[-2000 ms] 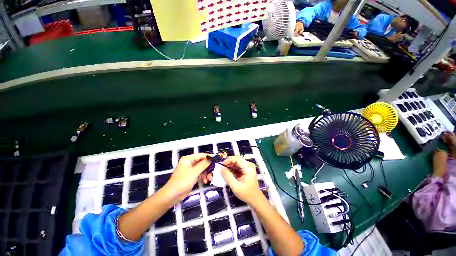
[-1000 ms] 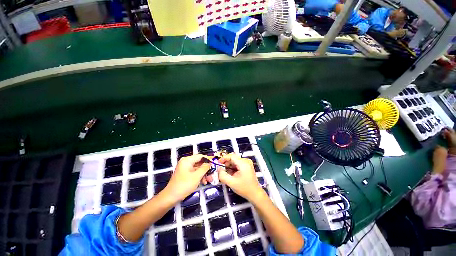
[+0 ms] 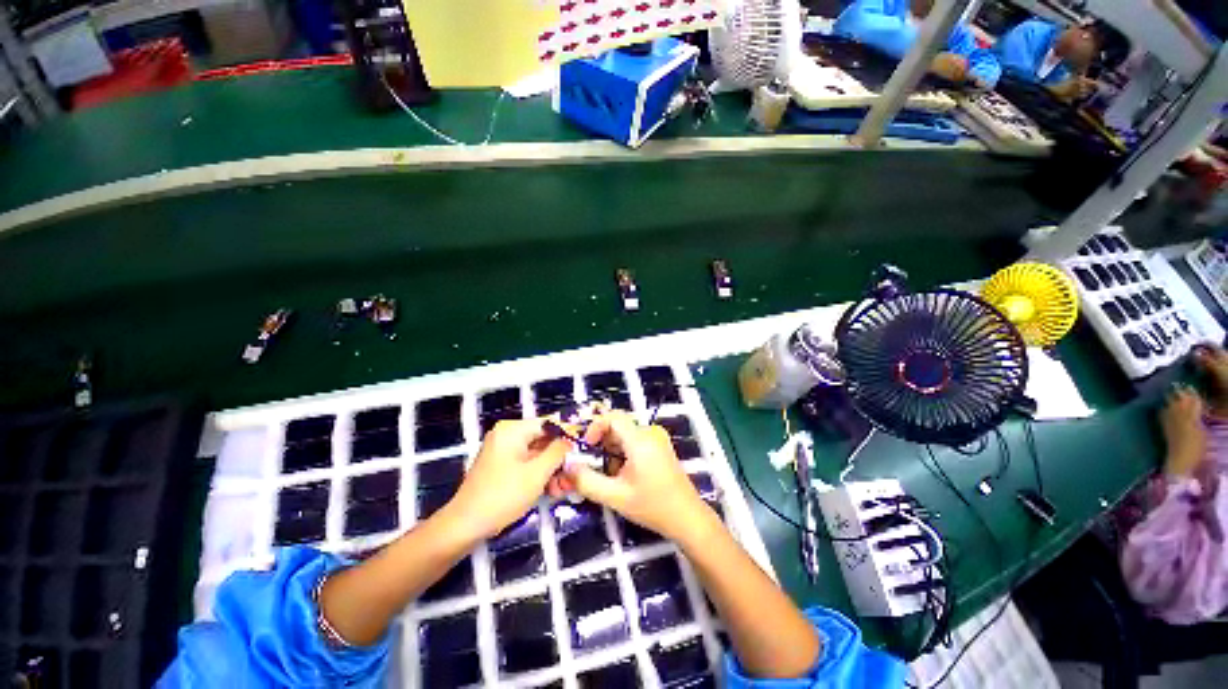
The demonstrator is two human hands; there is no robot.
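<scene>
My left hand (image 3: 510,466) and my right hand (image 3: 638,471) meet over the upper middle of the white blister tray (image 3: 240,505). Between their fingertips they hold a small dark part (image 3: 579,435) with light and orange spots, most likely a circuit board assembly; the fingers cover much of it. Something small and whitish shows just below it between the fingers. Black glossy display modules (image 3: 373,505) lie in the tray pockets under and around my hands.
The black blister tray (image 3: 81,538) is at left. The conveyor belt (image 3: 512,256) beyond carries several boards (image 3: 628,289). At right are a silver-grey can (image 3: 773,373), black fan (image 3: 927,370), yellow fan (image 3: 1030,304), power strip (image 3: 869,545) and cables. A person in pink (image 3: 1178,538) sits at far right.
The boards on the belt have moved to the right. The white flap below the fingertips shows less, and my right fingers have curled in closer around the part. My hands stay over the same tray area.
</scene>
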